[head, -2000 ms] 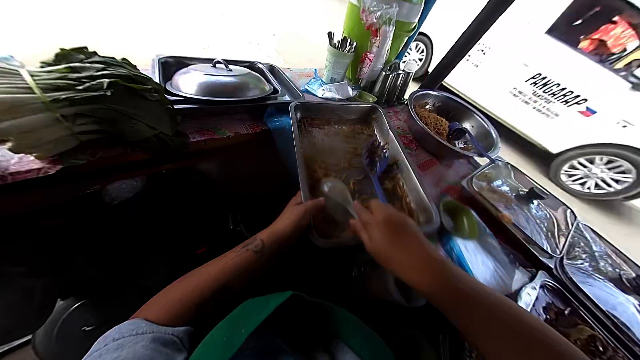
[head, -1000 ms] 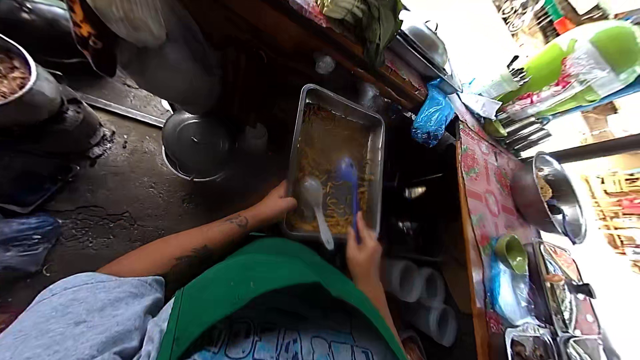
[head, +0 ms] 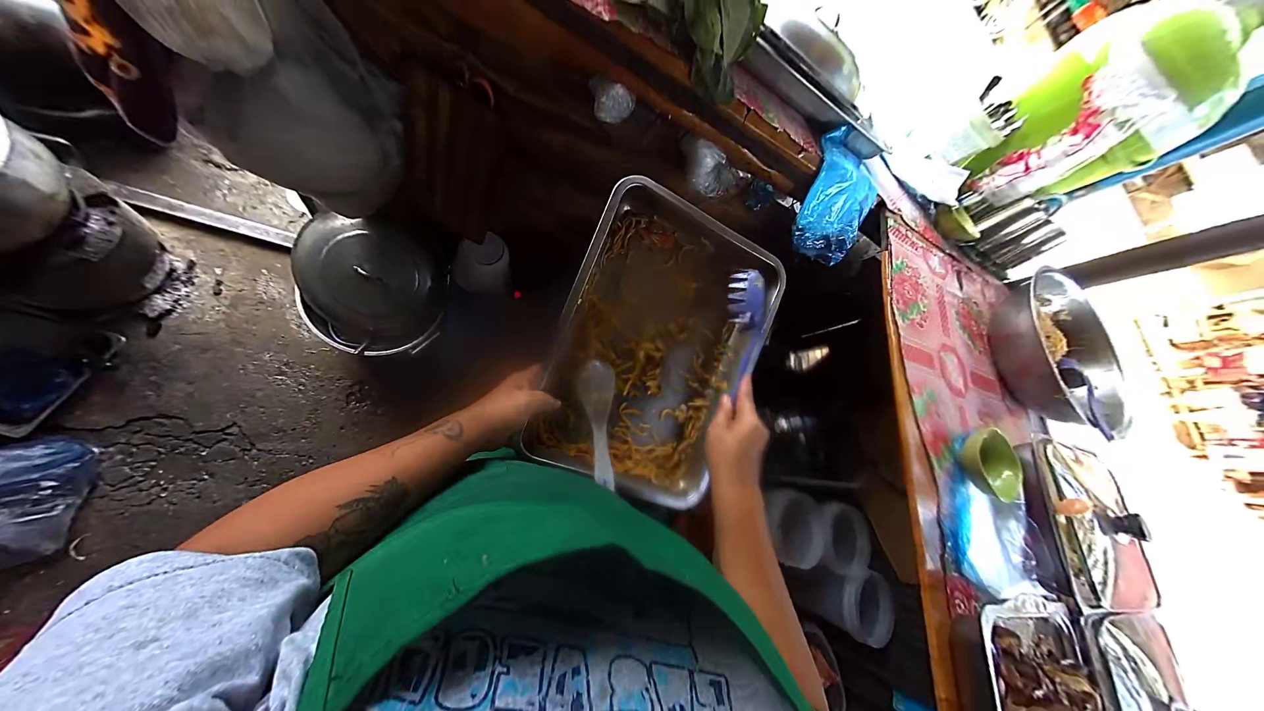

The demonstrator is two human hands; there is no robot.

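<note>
A deep rectangular metal tray [head: 640, 181] with noodles [head: 642, 434] in it is held in front of my body, its far end bare of most noodles. My left hand [head: 521, 400] grips the tray's left rim. At the right rim, my right hand [head: 737, 434] is closed on the tray's edge and the handle of a blue slotted plastic spoon [head: 752, 306], whose toothed head lies against the tray's right inner wall. A pale serving spoon [head: 596, 395] rests in the noodles near the left side, its handle over the near rim.
A lidded pot [head: 365, 276] stands on the concrete floor to the left. Along the right runs a table with a red floral cover [head: 953, 346], bearing a metal bowl [head: 1047, 346], a green cup [head: 990, 464] and food trays. Stacked plastic tubs [head: 820, 538] sit below. A blue plastic bag [head: 834, 202] hangs at its corner.
Two seconds ago the tray was by the counter; the view has since turned strongly towards the floor. My left hand has let go of nothing visible and stays at the tray's left rim.
</note>
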